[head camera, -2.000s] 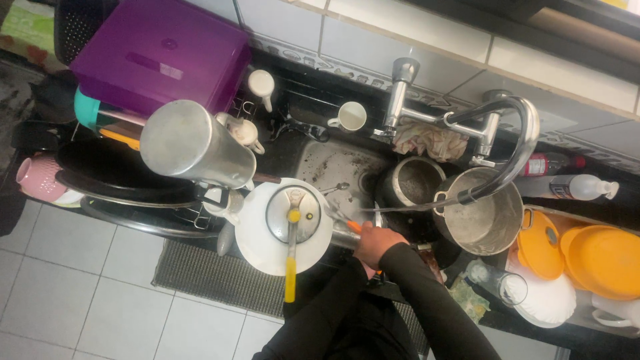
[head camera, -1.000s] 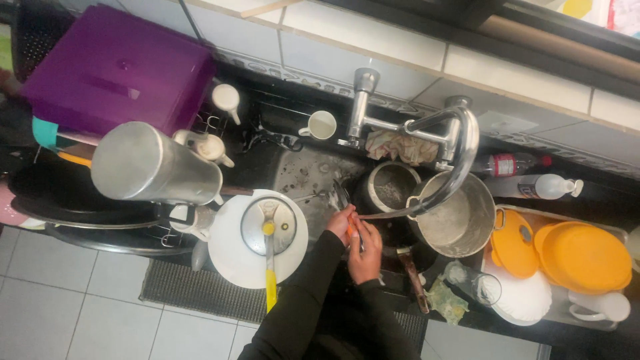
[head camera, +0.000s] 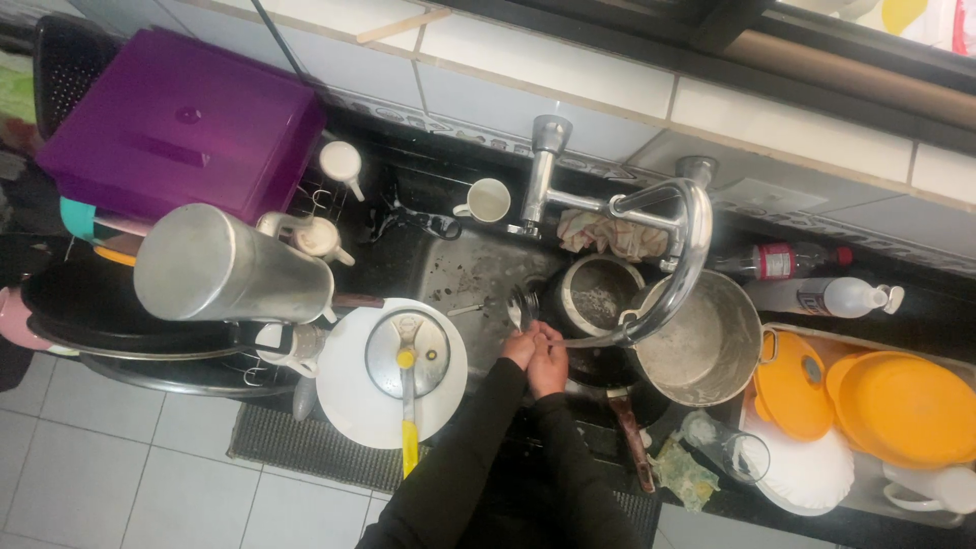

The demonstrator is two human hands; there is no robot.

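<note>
My left hand point(head camera: 519, 349) and my right hand point(head camera: 547, 364) are close together over the steel sink basin point(head camera: 446, 278), both closed around the handles of a spoon point(head camera: 515, 313) and a fork point(head camera: 531, 303). The heads of this cutlery point toward the wall. A thin stream runs from the chrome faucet point(head camera: 698, 229) to my right hand. Right of my hands are a small dark pot point(head camera: 602, 293) and a large aluminium pot point(head camera: 698, 343). A small pale piece of cutlery point(head camera: 465, 309) lies in the basin.
Left stand a white plate point(head camera: 343, 396) under a pressure-cooker lid point(head camera: 389, 354), a tall aluminium vessel point(head camera: 244, 267) and a purple plastic box point(head camera: 183, 130). Right are orange containers point(head camera: 903, 404), a drinking glass point(head camera: 743, 455), a green sponge cloth point(head camera: 686, 473) and bottles point(head camera: 839, 296). A mug point(head camera: 488, 200) stands behind the basin.
The orange-handled item at my hands in the earlier frames no longer shows there. My two hands are now together on the fork and spoon.
</note>
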